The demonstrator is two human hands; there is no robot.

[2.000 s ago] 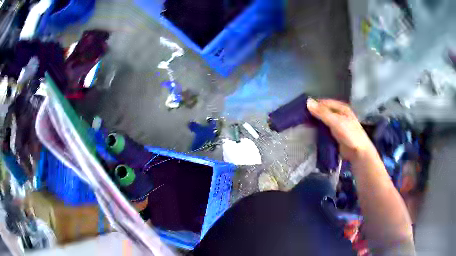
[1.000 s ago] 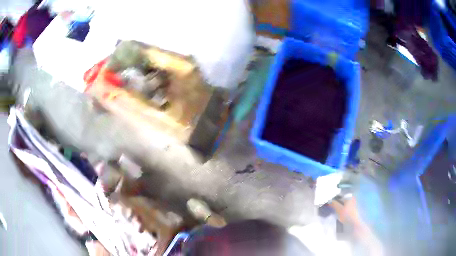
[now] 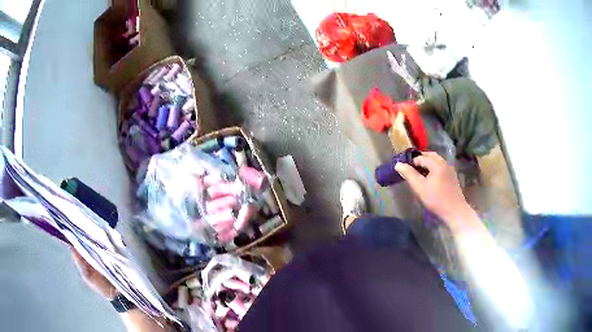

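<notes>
My right hand is shut on a dark purple thread cone at the centre right, held above a grey-brown surface. My left hand is at the lower left, partly hidden under a thick pad of white and pink order sheets that it holds. A dark green thread cone lies against the pad's upper side; what holds it is hidden. Left of centre stand open cartons of thread cones: purple and lilac cones, and pink cones beside a clear plastic bag.
Another carton stands at the upper left. A bag of pink cones is at the bottom. Red bundles and olive fabric lie at the upper right. My shoe is on the grey floor.
The view has swung from the blue crates to the thread cartons. My right hand, blurred low at the right before, is now raised with the purple cone clearly visible.
</notes>
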